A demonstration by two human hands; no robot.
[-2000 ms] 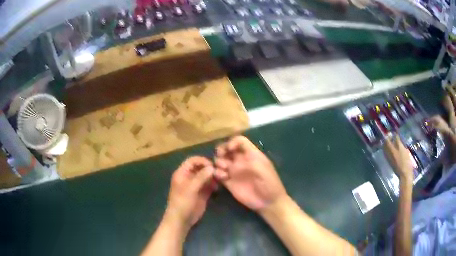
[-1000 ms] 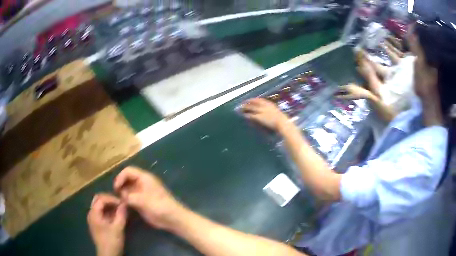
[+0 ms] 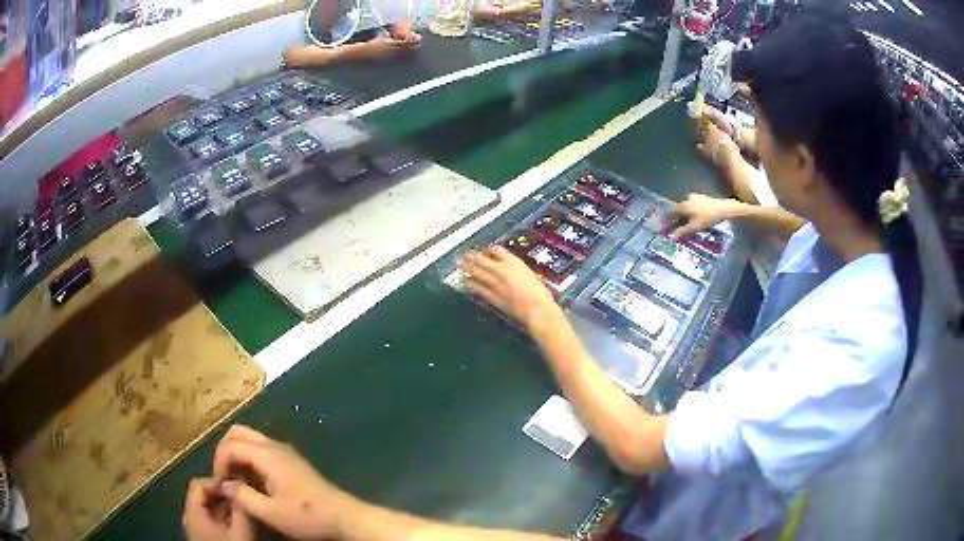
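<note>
My left hand (image 3: pixel 215 511) and my right hand (image 3: pixel 277 483) are bare, low at the left, partly cut off by the bottom edge. Their fingertips meet over the green bench, right of the wooden board. The fingers are curled, and I cannot tell whether anything small is between them. To the right, a clear blister tray (image 3: pixel 624 365) holds rows of handsets (image 3: pixel 631 309), some dark red, some with pale faces. A person in a light blue top has one hand at its left edge and the other over its far right side.
A stained wooden board (image 3: pixel 137 386) lies at the left with a dark handset (image 3: pixel 71 281) on it. A pale board (image 3: pixel 365 238) and trays of devices (image 3: pixel 233 174) lie beyond the white strip. A white card (image 3: pixel 555 427) lies near the person's forearm. More people's hands are farther back.
The view has swung right, bringing the neighbouring person and blister tray nearer the middle. My hands sit lower left in view, fingertips still together. The fan is mostly out of view.
</note>
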